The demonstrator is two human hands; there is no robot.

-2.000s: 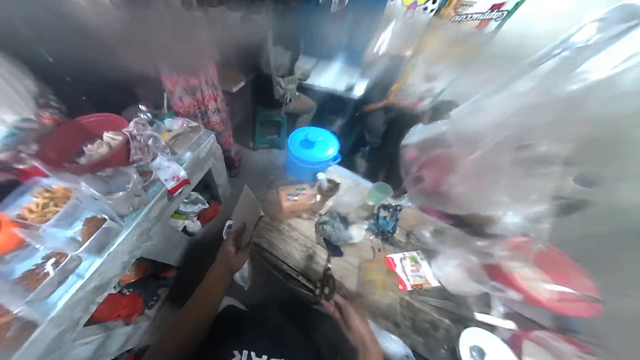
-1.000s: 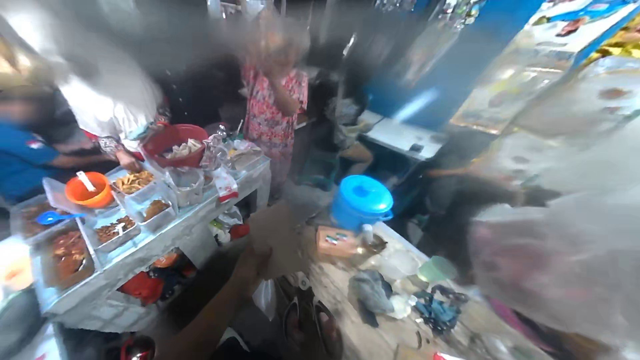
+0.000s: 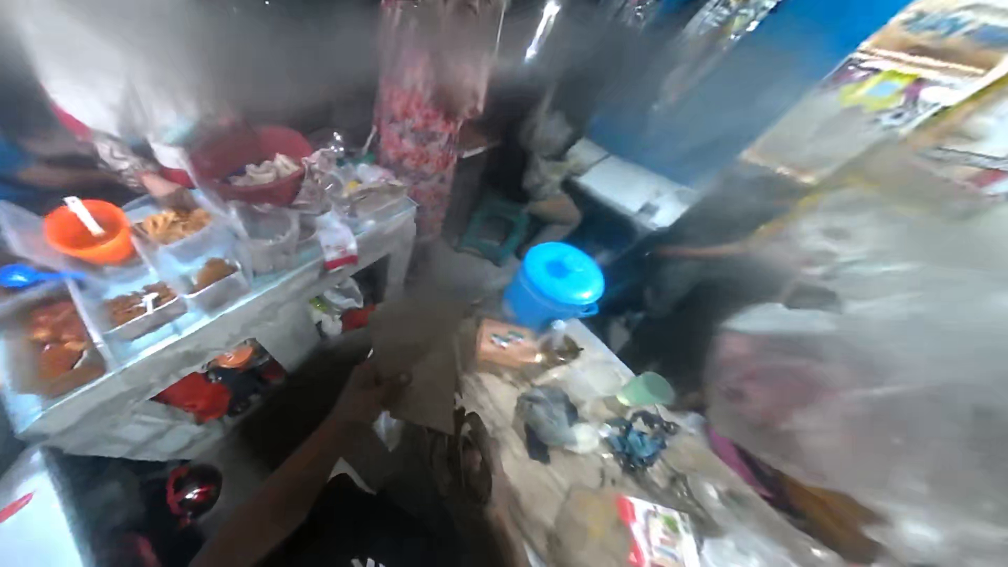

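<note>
My left hand point(image 3: 376, 391) grips a flat brown sheet point(image 3: 417, 366), which looks like paper or cardboard, upright between the food counter and the wooden table. A bit of clear plastic point(image 3: 387, 430) hangs just below that hand. At the table's near left edge, dark curved loops point(image 3: 472, 453) stand beside the sheet; what they are is too blurred to tell. My right forearm point(image 3: 508, 524) shows faintly at the bottom, and my right hand is not clearly made out near the loops.
Plastic food boxes point(image 3: 146, 311), an orange bowl point(image 3: 88, 232) and a red basin point(image 3: 250, 169) stand on the left counter. The table point(image 3: 528, 480) bears a small box point(image 3: 506, 343), bags and a green cup point(image 3: 646, 390). Behind is a blue lidded bucket point(image 3: 555, 283). People are beyond.
The view has swung left since two seconds ago, bringing more of the food counter in. My left hand holds the brown sheet throughout.
</note>
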